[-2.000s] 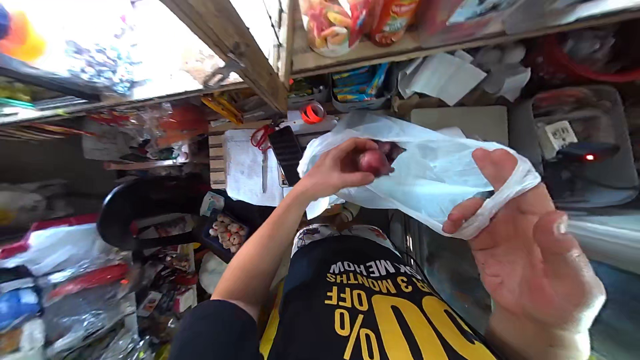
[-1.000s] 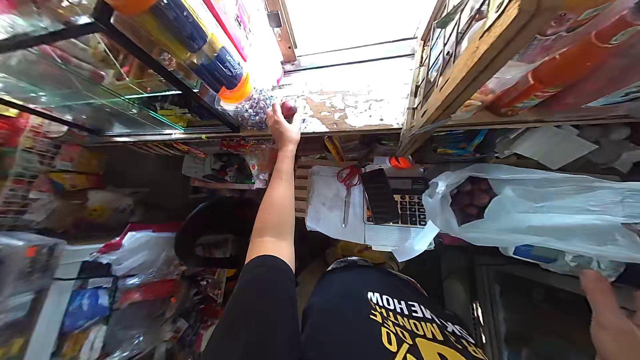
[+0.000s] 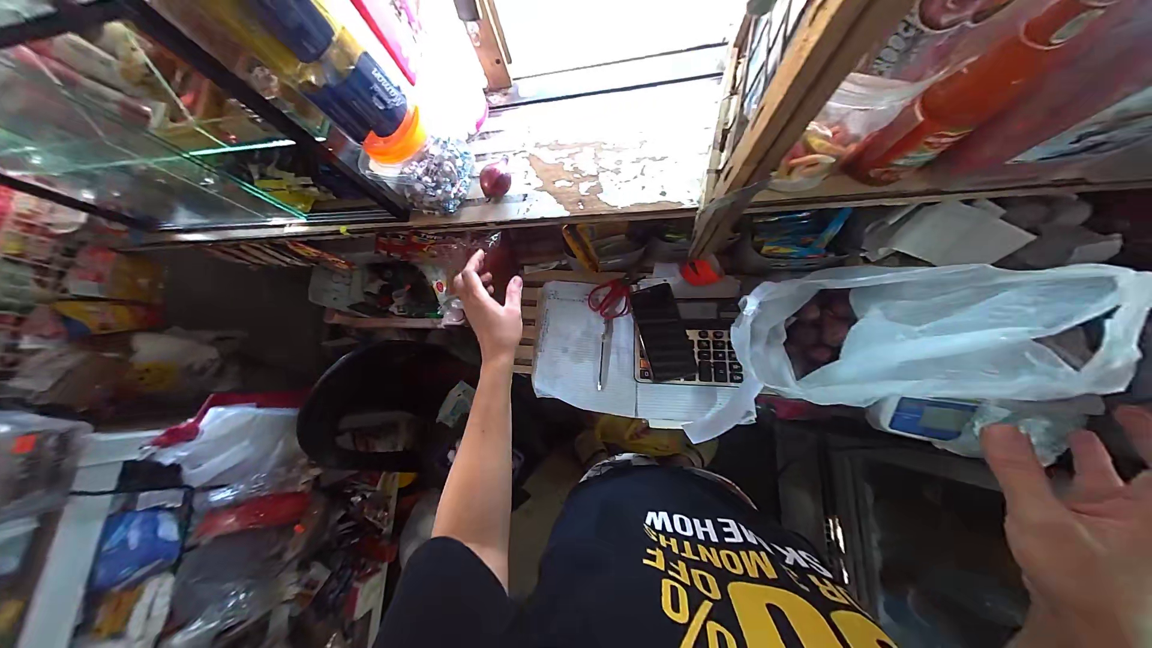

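A red onion (image 3: pixel 495 180) rests on the worn counter ledge, beside a plastic jar (image 3: pixel 436 175) of small wrapped items. Below that ledge my left hand (image 3: pixel 490 306) is empty, its fingers apart. My right hand (image 3: pixel 1071 504) is spread at the lower right, partly cut off by the frame edge, with nothing visible in it. Just above it lies an open translucent plastic bag (image 3: pixel 936 333) with several round reddish onions (image 3: pixel 819 328) inside. Part of a digital scale (image 3: pixel 931 418) shows under the bag. Red-handled scissors (image 3: pixel 609 301) lie on an open notebook (image 3: pixel 580 351).
A black phone (image 3: pixel 663 331) overlaps a calculator (image 3: pixel 715 355) on the notebook. A wooden post (image 3: pixel 792 108) rises right of the ledge. Glass shelving (image 3: pixel 207 135) stands at the left, above a black round seat (image 3: pixel 360 405). Packaged goods crowd the lower left.
My left hand, at the bag two seconds ago, held the onion at the ledge one second ago. It has let go and drawn back. My right hand has let go of the bag. The view has shifted left.
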